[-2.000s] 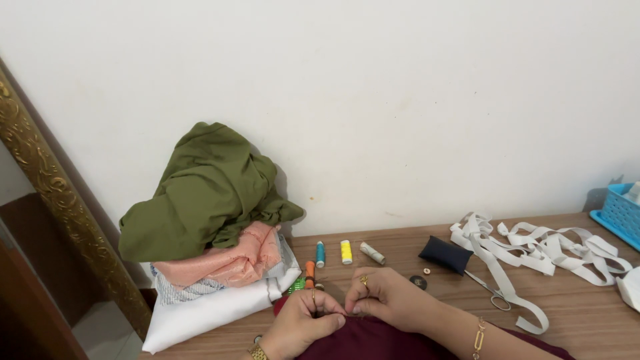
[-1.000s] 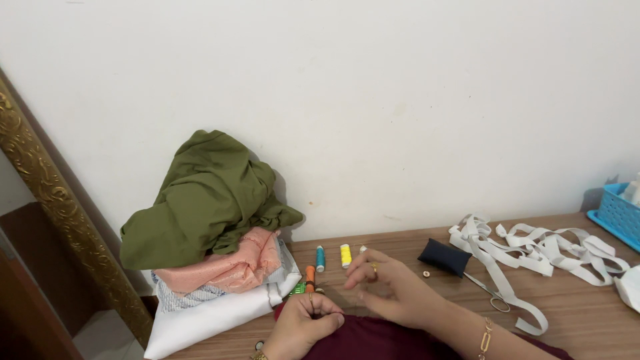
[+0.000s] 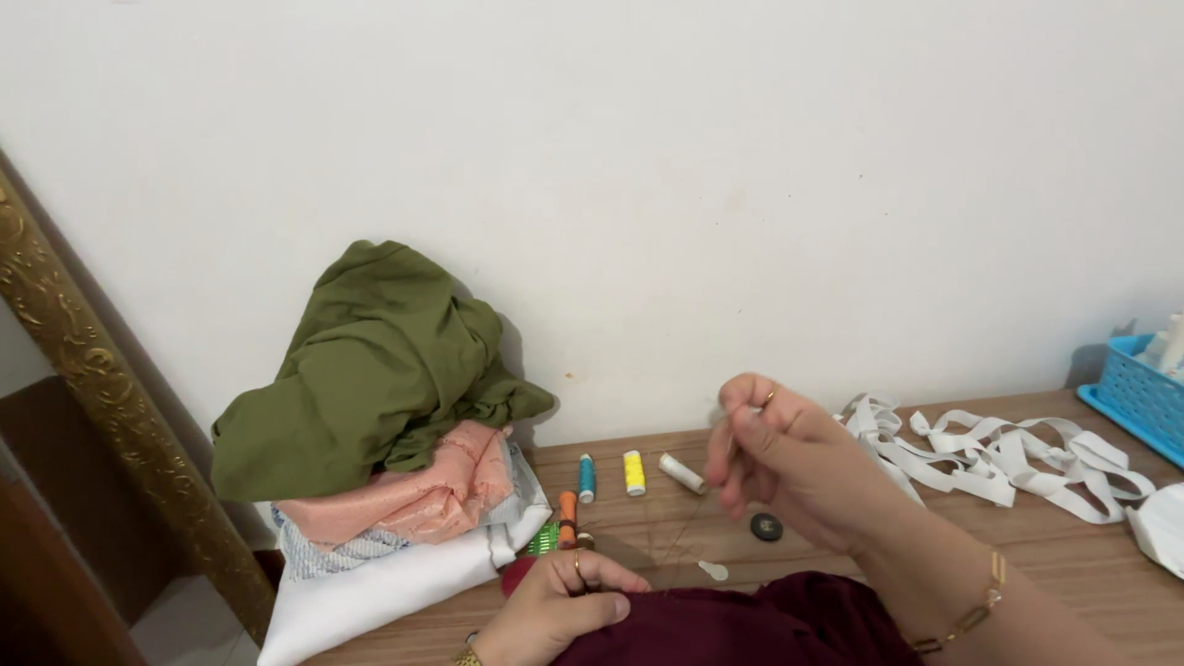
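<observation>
My left hand (image 3: 564,606) pinches the edge of a dark maroon cloth (image 3: 731,624) at the bottom of the view. Up and to the right of it, my right hand (image 3: 786,444) is raised with thumb and forefinger pinched together. A fine thread (image 3: 683,532) runs from near the cloth's edge up toward the right hand; a needle cannot be made out clearly. Behind the hands lie a teal thread spool (image 3: 586,478), a yellow spool (image 3: 634,474) and a white spool (image 3: 682,473). A dark round disc (image 3: 766,527) and a small pale needle threader (image 3: 713,570) lie beyond the cloth.
Folded fabrics, with a green cloth (image 3: 370,388) on top, are stacked at left beside a gilded frame (image 3: 83,361). Orange thread (image 3: 567,518) lies near the stack. White elastic (image 3: 999,462) spreads at right, near a blue basket (image 3: 1142,388). A plain wall stands behind.
My right hand has lifted up and away from the cloth, where both hands were together two seconds ago. The left hand still holds the cloth's edge.
</observation>
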